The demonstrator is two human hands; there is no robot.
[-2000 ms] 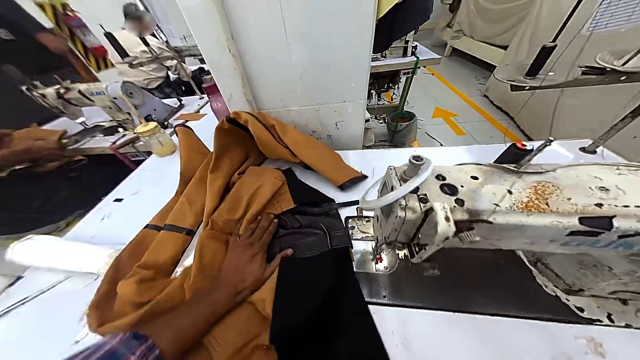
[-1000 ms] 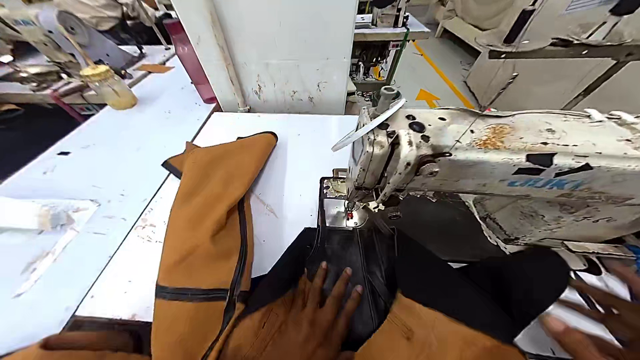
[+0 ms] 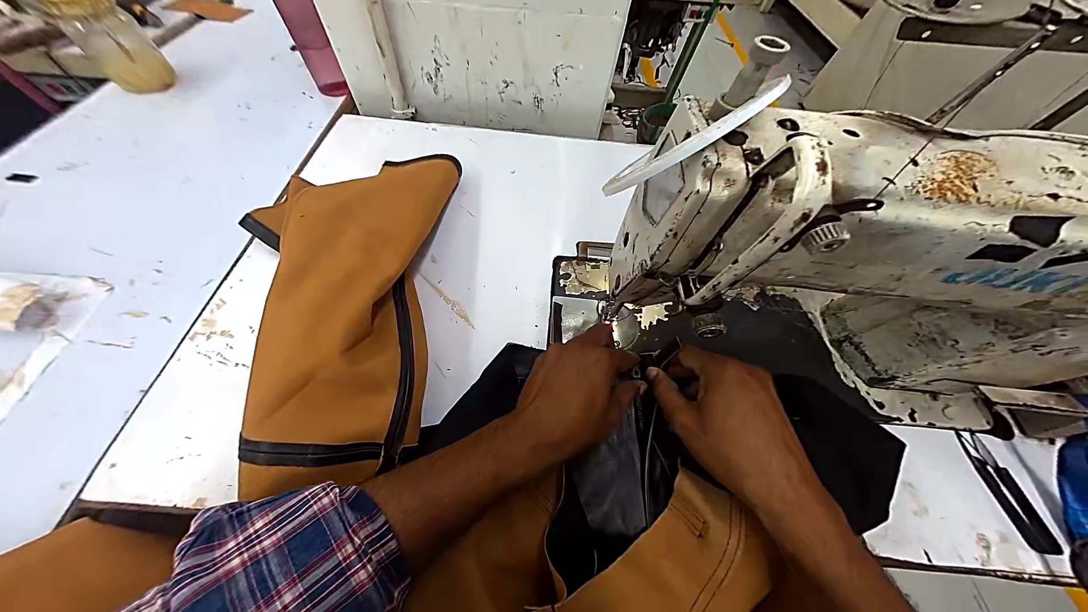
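Observation:
A tan and black garment [image 3: 340, 340] lies across the white sewing table, its tan sleeve with black trim spread at left. My left hand [image 3: 574, 387] pinches the black part near a zipper [image 3: 639, 399], just in front of the needle area of the industrial sewing machine [image 3: 901, 204]. My right hand [image 3: 722, 408] grips the black fabric on the zipper's other side, thumb and fingers close to the left hand's. The fingertips partly hide the zipper's top end. Whether the needle touches fabric cannot be seen.
Black-handled thread snips or tweezers [image 3: 1007, 493] lie at the right on the table. A glass jar [image 3: 127, 55] and a pink bottle [image 3: 313, 42] stand at the upper left. A clear plastic sheet [image 3: 42, 331] lies at the left edge. A white panel [image 3: 493, 68] rises behind the table.
My right hand has come in from the far right to the zipper. My left hand, earlier flat on the black fabric, now pinches it. The black part has been pulled back from the needle area.

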